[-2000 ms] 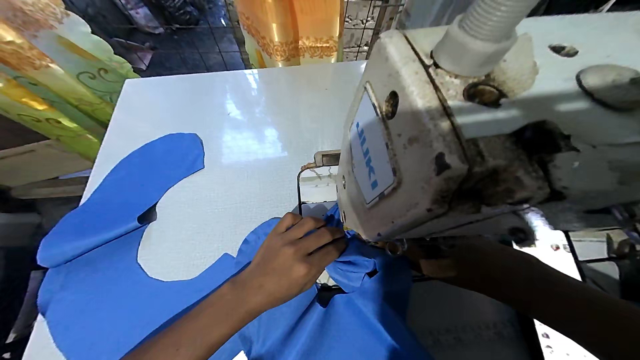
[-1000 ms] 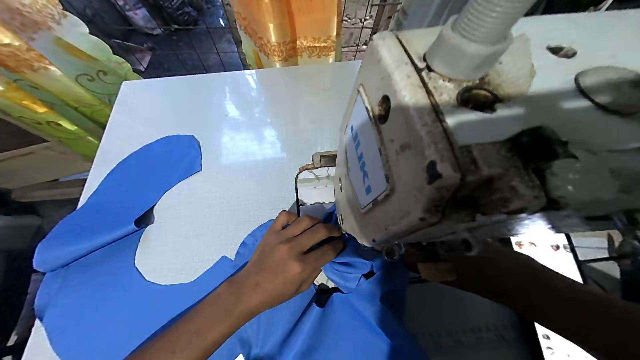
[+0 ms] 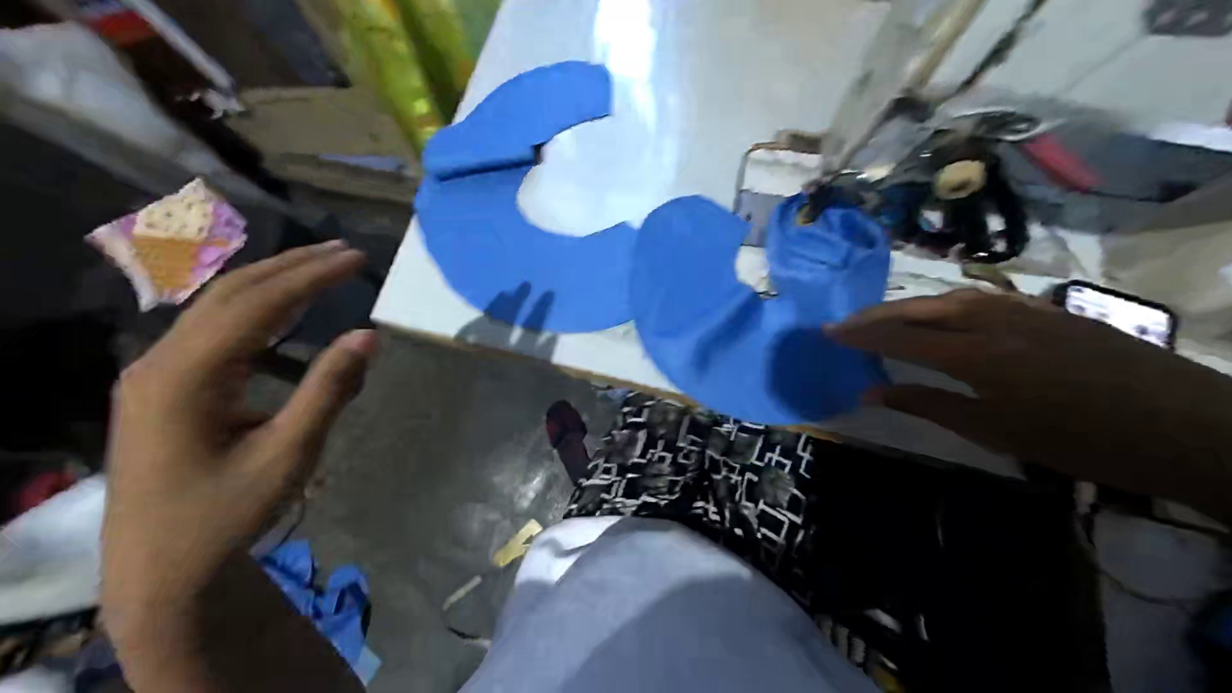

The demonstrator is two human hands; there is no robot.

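My left hand [image 3: 226,414] is raised in the air left of the table, fingers apart, holding nothing. Curved blue fabric pieces [image 3: 539,269] lie across the white sewing table, one C-shaped at the left. A second curved part [image 3: 703,318] overlaps the table's front edge. Its gathered end [image 3: 828,250] lies at the needle area of the sewing machine [image 3: 866,125]. My right hand [image 3: 953,356] is at the fabric's right side, fingers spread; whether the fingertips touch the cloth I cannot tell. The view is blurred.
A lit phone [image 3: 1116,313] lies right of the machine. Blue cloth scraps [image 3: 327,597] are on the grey floor [image 3: 414,481], lower left. A small ice-cream-patterned piece [image 3: 178,241] shows at the left. The white table [image 3: 414,298] has a front corner near my left hand.
My left hand has let go of the blue fabric beside the needle and moved left, off the table. My right hand has come out from behind the machine head. The view has swung strongly downward.
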